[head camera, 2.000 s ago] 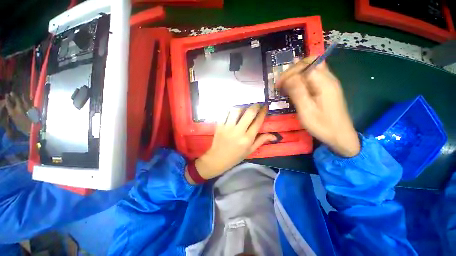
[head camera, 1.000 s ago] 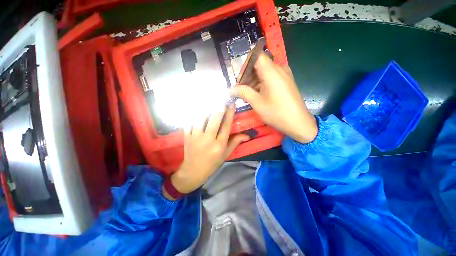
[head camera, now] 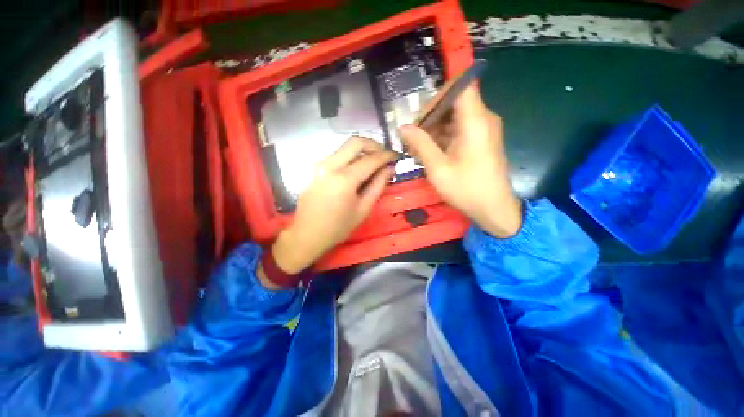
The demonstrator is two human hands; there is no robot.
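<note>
An opened tablet (head camera: pixel 314 114) with a silver area and a dark board side lies in a red-orange foam frame (head camera: pixel 236 155) in front of me. My right hand (head camera: pixel 469 155) holds tweezers (head camera: pixel 455 92) like a pen over the board at the tablet's right part. My left hand (head camera: pixel 343 199) has its fingertips pinched together at the tablet's lower edge, beside the right thumb. A tiny dark thing may be between those fingertips; it is too small to tell. A small dark patch (head camera: pixel 329 101) sits on the silver area.
A blue bin (head camera: pixel 644 179) with small shiny bits stands at the right on the green bench (head camera: pixel 546 122). A white frame (head camera: pixel 135 187) with another opened tablet leans on red frames (head camera: pixel 175 171) at the left. A dark pad (head camera: pixel 416 217) lies on the lower red foam.
My left hand's fingers, spread flat on the tablet's lower edge before, are now bent and pinched. My right hand stays over the board with the tweezers at a changed tilt. The camera view has shifted.
</note>
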